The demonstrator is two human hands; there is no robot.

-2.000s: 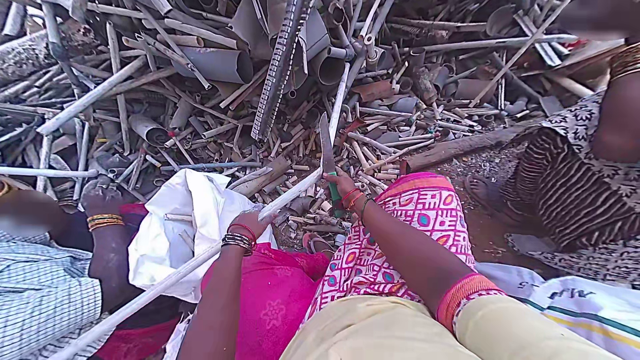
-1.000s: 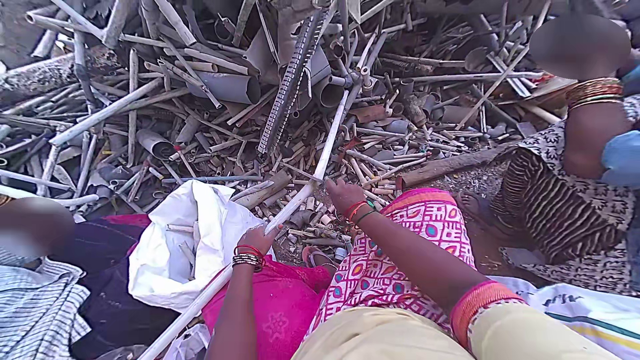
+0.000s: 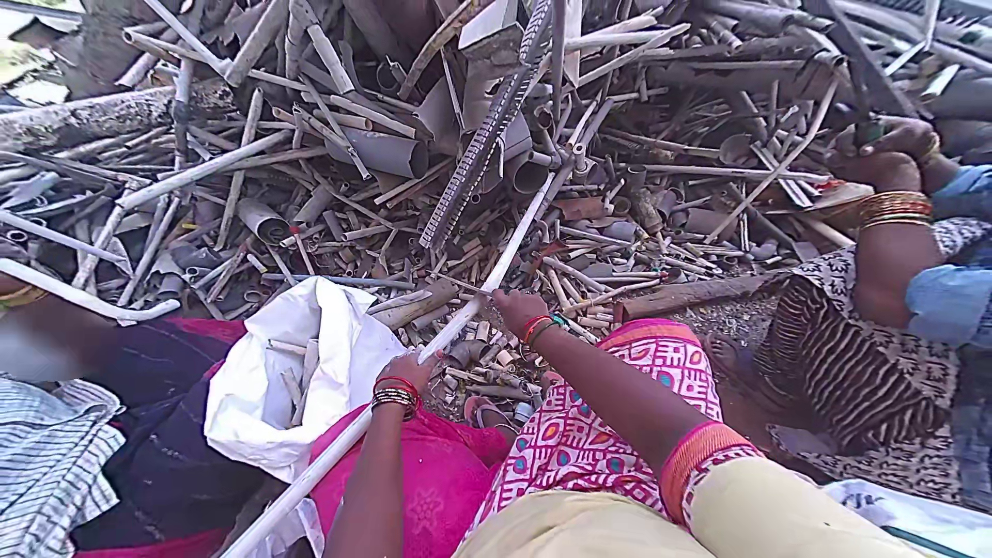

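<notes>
A long white plastic pipe (image 3: 341,442) slants from the bottom left up into the scrap heap. My left hand (image 3: 404,377), with red and metal bangles, is closed around it beside the white sack. Farther up the pipe, my right hand (image 3: 518,311) holds a blade (image 3: 463,285), seen nearly edge-on and lying across the pipe. Its handle is hidden in my fist. The open white sack (image 3: 310,287) stands left of my left hand, with several pipe pieces (image 3: 310,364) inside.
A heap of plastic pipes and offcuts (image 3: 372,201) spreads ahead, with a ribbed dark strip (image 3: 484,147) sloping over it. A wooden log (image 3: 690,296) lies right of centre. One person sits at the left; another at the right holds a large blade (image 3: 868,70) with both hands.
My right hand has turned the blade from pointing up along the pipe to lying across it. The person at the right has brought both hands and a blade into view.
</notes>
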